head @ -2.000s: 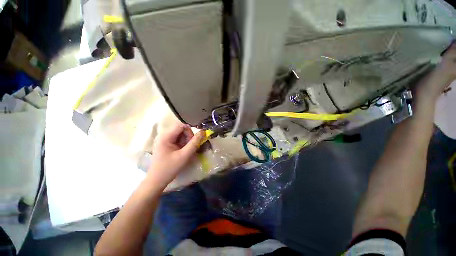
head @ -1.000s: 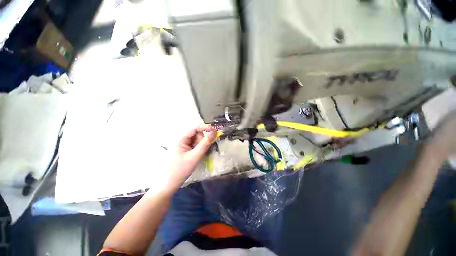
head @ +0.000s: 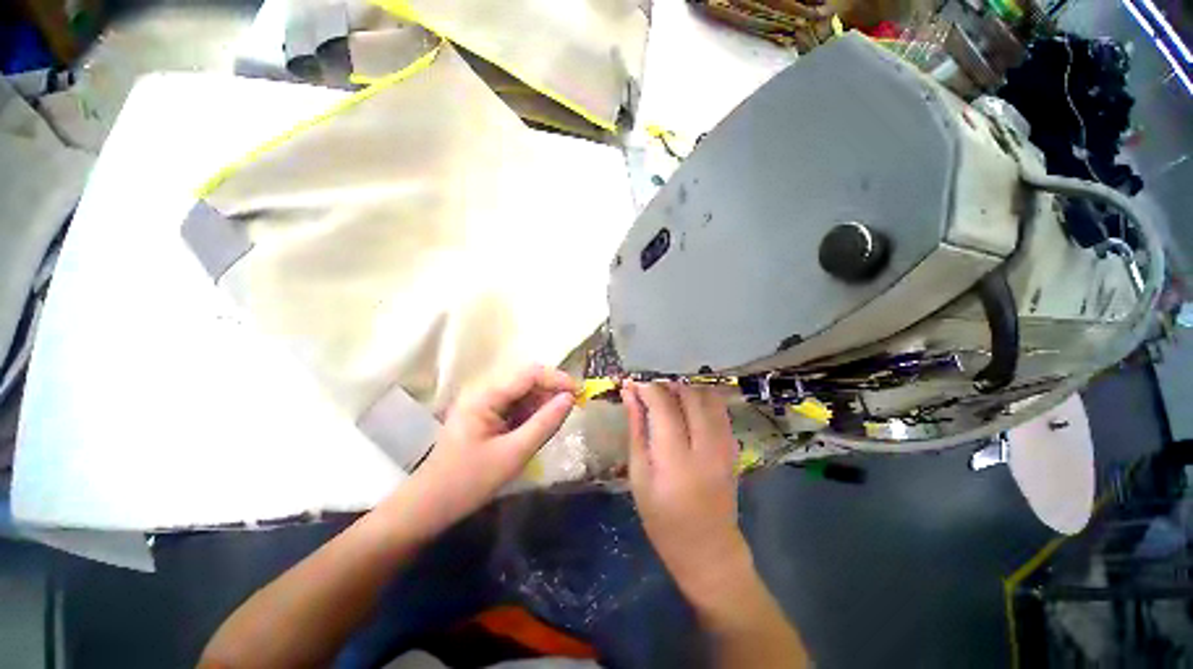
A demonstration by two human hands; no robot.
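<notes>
A beige panel [head: 380, 248] with grey tabs [head: 398, 425] and a yellow-bound edge lies left of the sewing machine [head: 785, 209]. My left hand [head: 504, 425] pinches the end of yellow binding tape [head: 595, 390] between thumb and finger, just left of the needle area. My right hand [head: 683, 457] is close beside it on the right, fingers bent down at the front of the machine head. Its fingertips are at the tape; whether they grip it cannot be told. The needle itself is hidden.
Another beige panel with yellow edges [head: 550, 59] lies behind. A white table extension [head: 98, 431] is under the work. A clear plastic bag [head: 563, 562] hangs at the front edge over my lap. Spools and dark clutter stand behind the machine. Pale panels [head: 39, 170] are at far left.
My right hand has come from the far right of the machine to beside my left hand. My left hand stays by the needle area. The view has shifted, showing the machine head from above.
</notes>
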